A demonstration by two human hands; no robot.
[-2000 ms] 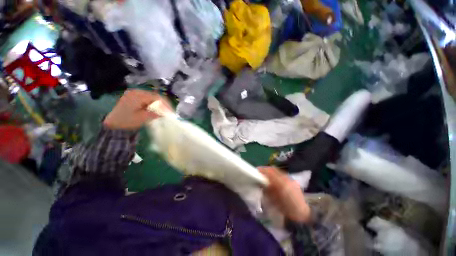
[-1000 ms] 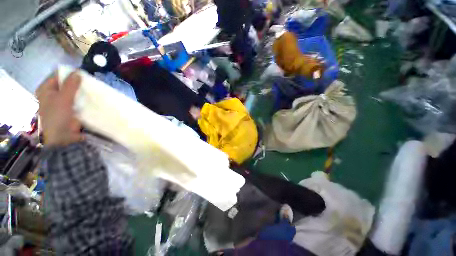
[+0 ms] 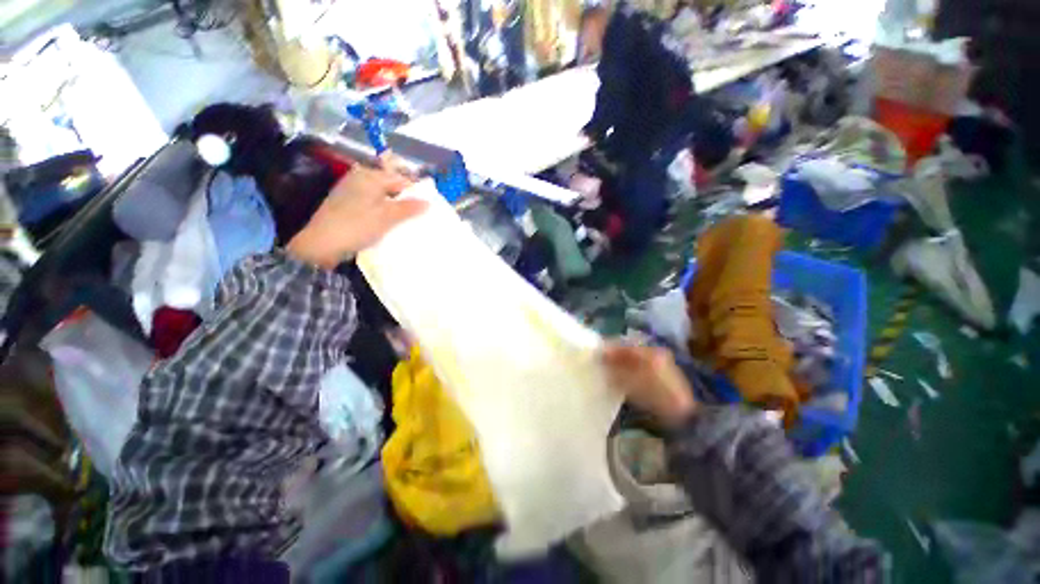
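A cream fabric panel (image 3: 502, 376) hangs stretched between my two hands in the middle of the view. My left hand (image 3: 356, 212) grips its upper left corner. My right hand (image 3: 648, 381) grips its right edge, lower down. The panel's lower end hangs free in front of a yellow sack (image 3: 436, 451). Both hands are slightly blurred, and the fingertips are partly hidden by the cloth.
A mustard-brown roll (image 3: 744, 314) lies across a blue basket (image 3: 850, 354) at right. A person in dark clothes (image 3: 639, 114) stands by a long white table (image 3: 502, 123). Another blue basket (image 3: 842, 217) is farther back. Fabric heaps lie at left; scraps lie on the green floor.
The view has swung up and round to the left towards the table. My right hand, out of view one second ago, now grips the panel. The panel now hangs spread wider.
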